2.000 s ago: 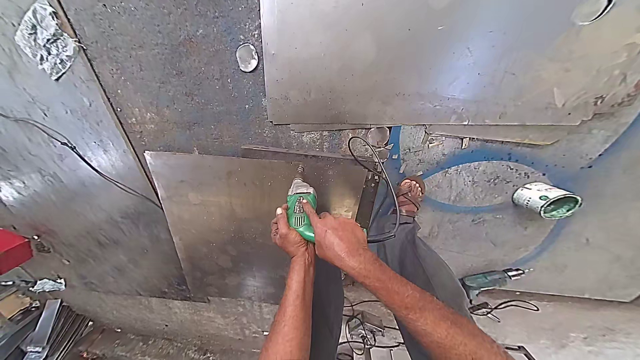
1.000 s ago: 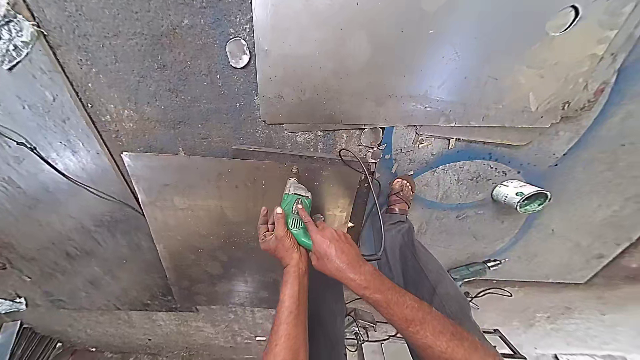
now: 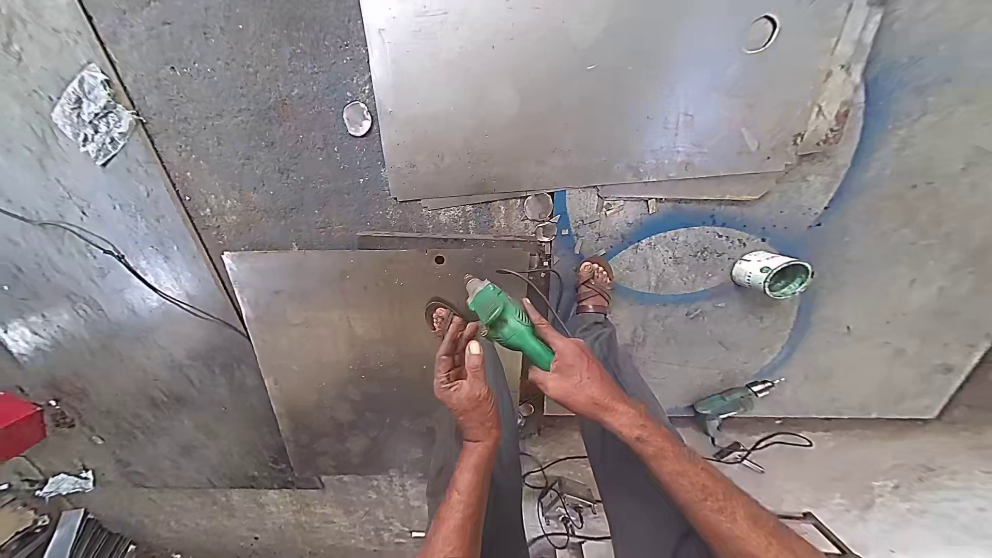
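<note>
My right hand (image 3: 577, 372) grips the rear body of a green power tool (image 3: 508, 322), which looks like a corded electric drill or die grinder; its grey nose points up and left. Beside the tool, my left hand (image 3: 466, 380) is raised with the fingers apart and holds nothing. Under both lies a metal sheet (image 3: 333, 349) with a small round hole (image 3: 439, 260) near its upper edge. The tool's nose is off the sheet, below and right of that hole. A black cord (image 3: 542, 294) runs behind the tool.
Stacked metal sheets (image 3: 589, 93) lie ahead. To the right are an open paint can (image 3: 772, 274) and another green drill (image 3: 728, 401). Cables (image 3: 554, 496) lie between my legs. My sandalled feet flank the tool. At left are a cable (image 3: 116, 252), crumpled foil (image 3: 93, 115) and a red object (image 3: 19, 425).
My left hand has let go of the green tool. The right hand has drawn it back from the hole at the sheet's upper edge. A foot now shows on the sheet.
</note>
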